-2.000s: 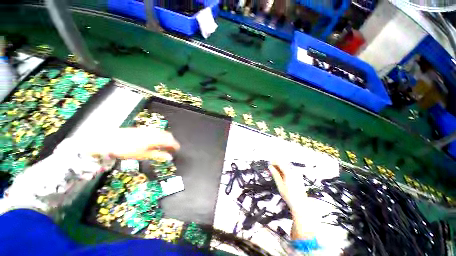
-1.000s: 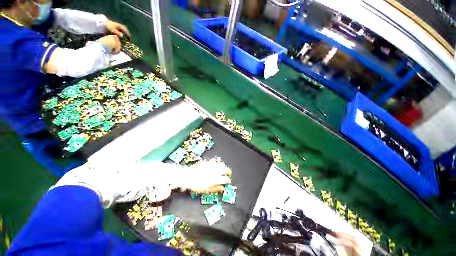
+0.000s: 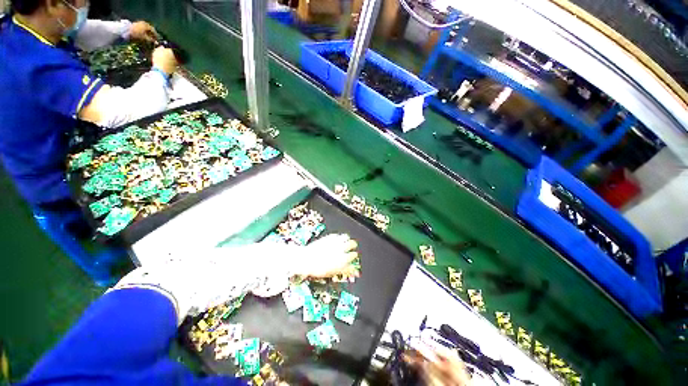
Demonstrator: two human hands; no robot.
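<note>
My left hand (image 3: 330,258), in a patterned white sleeve, lies palm down over the black tray (image 3: 377,264). Its fingertips are at small circuit boards (image 3: 345,307); its fingers hide whether it grips one. Several green and gold boards lie loose around it and near the tray's lower left. My right hand (image 3: 441,369) is blurred and partly cut off by the bottom edge. It is over the black leads (image 3: 471,348) on the white sheet (image 3: 422,294); whether it holds one cannot be told.
A green conveyor (image 3: 377,177) runs beyond the tray, with boards along its near edge and black leads farther in. Blue bins (image 3: 596,241) stand beyond it. A metal post (image 3: 256,75) rises at the belt. A coworker (image 3: 45,113) works at left behind a full tray (image 3: 170,162).
The view has turned left since the first frame, bringing the coworker in. Over the last second my right hand has moved left across the leads; my left hand has stayed over the tray boards.
</note>
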